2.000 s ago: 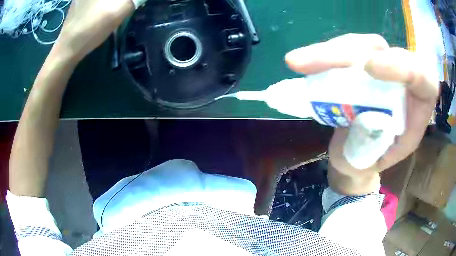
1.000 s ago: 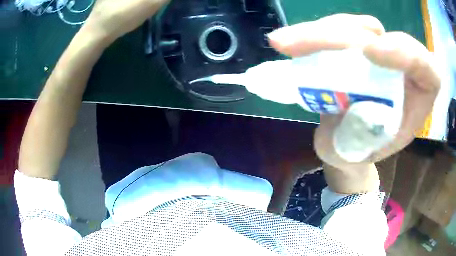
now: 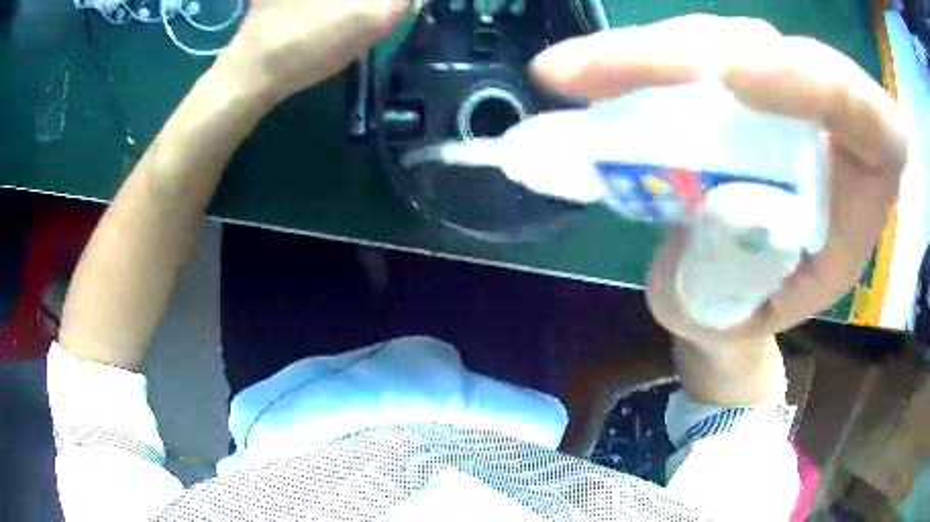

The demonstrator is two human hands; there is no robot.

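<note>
A black plastic housing [image 3: 459,199] with a metal-rimmed centre hole lies on the green bench, its top cut off by the picture's edge. My right hand [image 3: 795,133] holds a white glue bottle [image 3: 571,153] with a red and blue label, tilted sideways over the housing. Its long nozzle points left, with the blurred tip over the housing's lower left rim. A white cot covers my right thumb. My left hand [image 3: 316,31] is at the housing's upper left, its fingers cut off by the top edge, so its grip is hidden.
A tangle of white sealing rings [image 3: 194,15] lies at the bench's upper left. A black side arm [image 3: 360,97] is left of the housing. Yellow tape [image 3: 879,265] marks the right of the green bench [image 3: 275,184]. Cardboard [image 3: 867,408] and a dark container [image 3: 637,433] are below right.
The housing and my left hand now appear further right in the view. The glue nozzle has gone from the housing's bottom rim to its left side.
</note>
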